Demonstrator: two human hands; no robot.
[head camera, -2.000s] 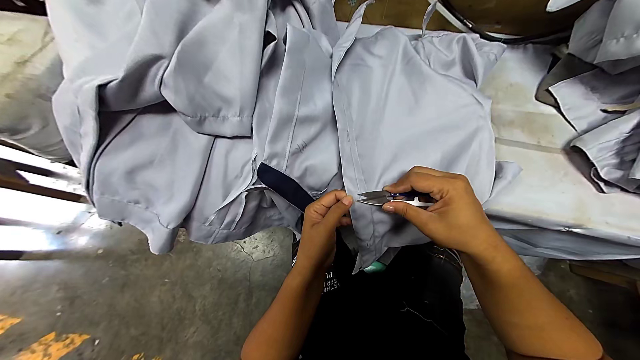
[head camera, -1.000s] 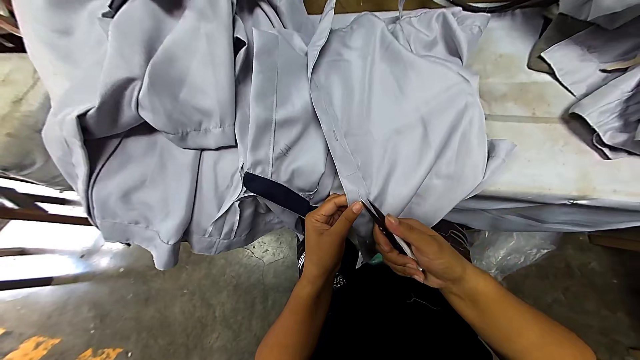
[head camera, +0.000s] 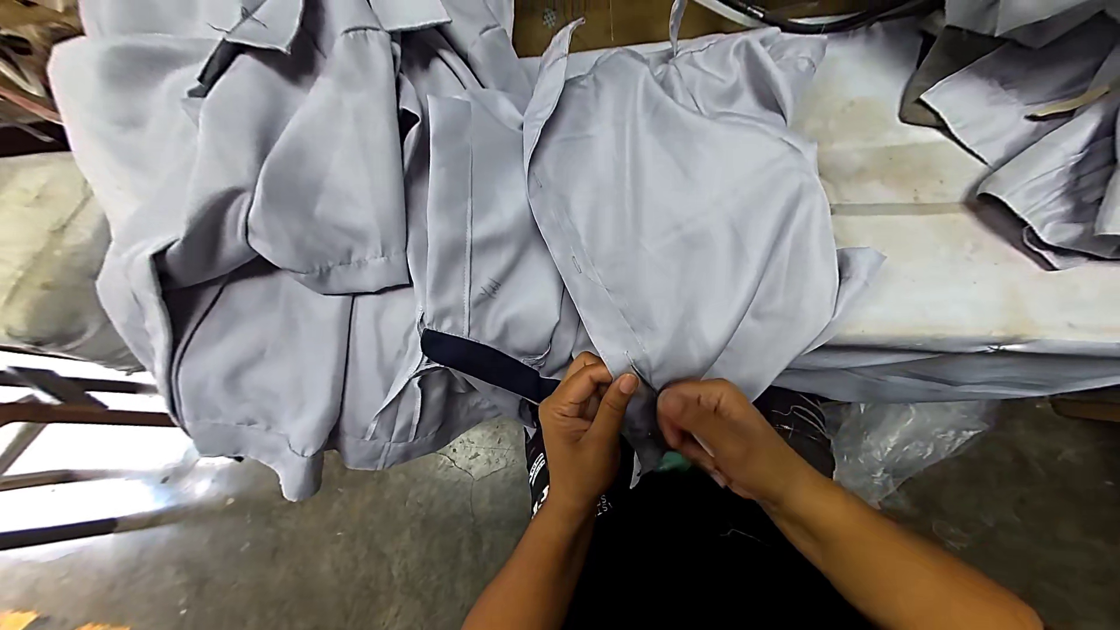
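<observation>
My left hand (head camera: 588, 429) pinches the front edge of a light grey cloth garment (head camera: 691, 219) between thumb and fingers. Close on its right, my right hand (head camera: 713, 433) is curled around small thread snips, mostly hidden in the fingers; their dark thin blade (head camera: 645, 380) points up and left at the pinched edge. Along this edge run a stitched strip and a buttonhole (head camera: 576, 263). Left of it lies more of the grey clothing (head camera: 332, 192), with a collar and a hemmed sleeve. A dark navy strip (head camera: 481, 360) reaches from the cloth toward my left hand.
The garments lie on a pale, stained cloth-covered table (head camera: 919, 293). More grey pieces (head camera: 1041, 166) are heaped at the right. Clear plastic (head camera: 910, 442) hangs below the table's front edge. At the left stand dark bars (head camera: 61, 411) over the concrete floor (head camera: 385, 542).
The snips were plainly visible in my right hand in both earlier frames; now the fingers cover most of them. My left hand still pinches the cloth edge.
</observation>
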